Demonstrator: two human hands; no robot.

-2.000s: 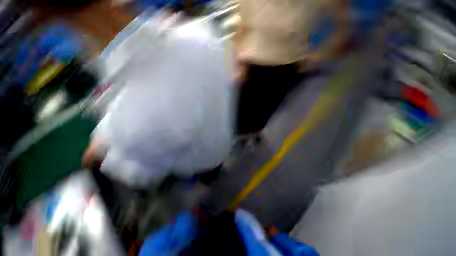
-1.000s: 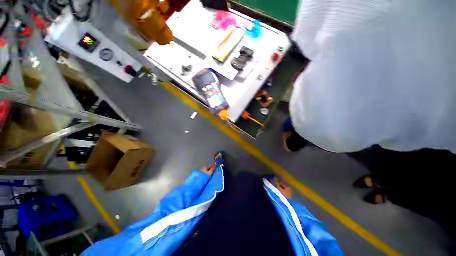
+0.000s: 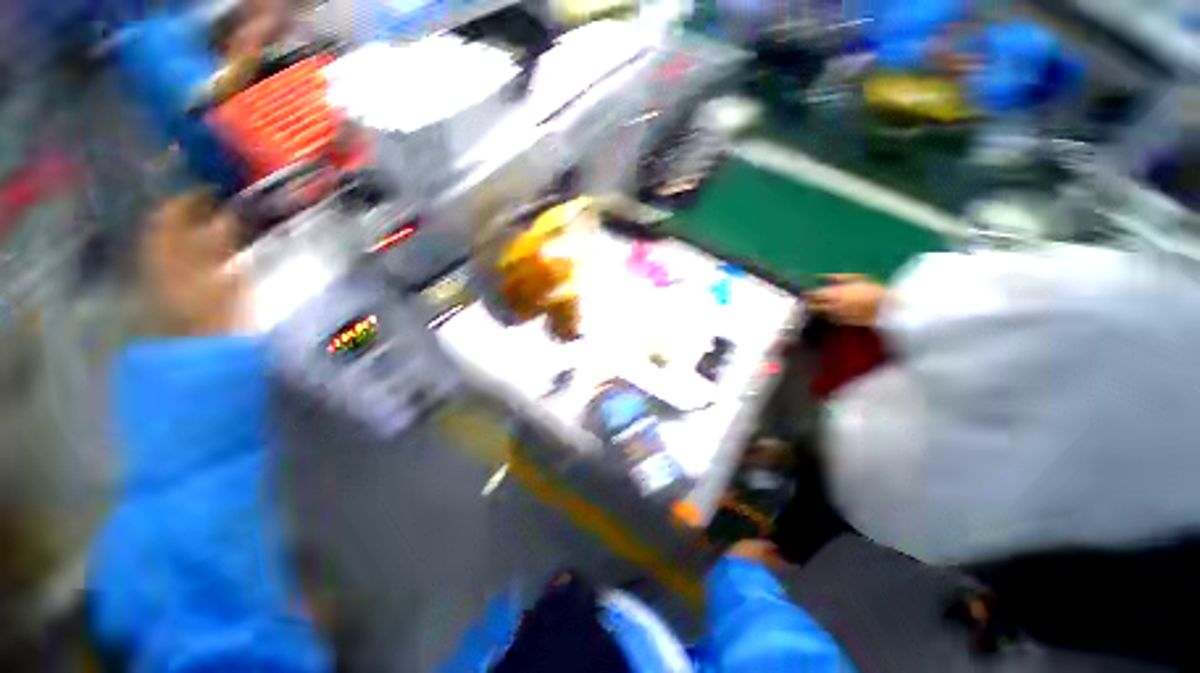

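Observation:
The picture is badly blurred. My left hand [image 3: 198, 263] is raised at the left, beside a grey-white machine with a lit display [image 3: 353, 337]; I cannot tell if it touches or holds anything. My right hand [image 3: 757, 552] is small at the bottom, below the corner of a white work table [image 3: 684, 368]; its fingers are unclear. A dark handheld device with a lit screen [image 3: 638, 440] lies on the table. Small dark parts [image 3: 715, 358], a pink thing [image 3: 650, 263] and a blue thing [image 3: 723, 284] also lie there.
A person in a white top [image 3: 1026, 408] stands at the right, a hand near the table edge. An orange machine part [image 3: 540, 270] is over the table's left. A green surface [image 3: 803, 217] lies behind. A yellow line [image 3: 592, 513] crosses the floor.
The view has shifted, showing more of the machines behind the table. My left hand has risen from beside my body to the machine at the left. My right hand remains low.

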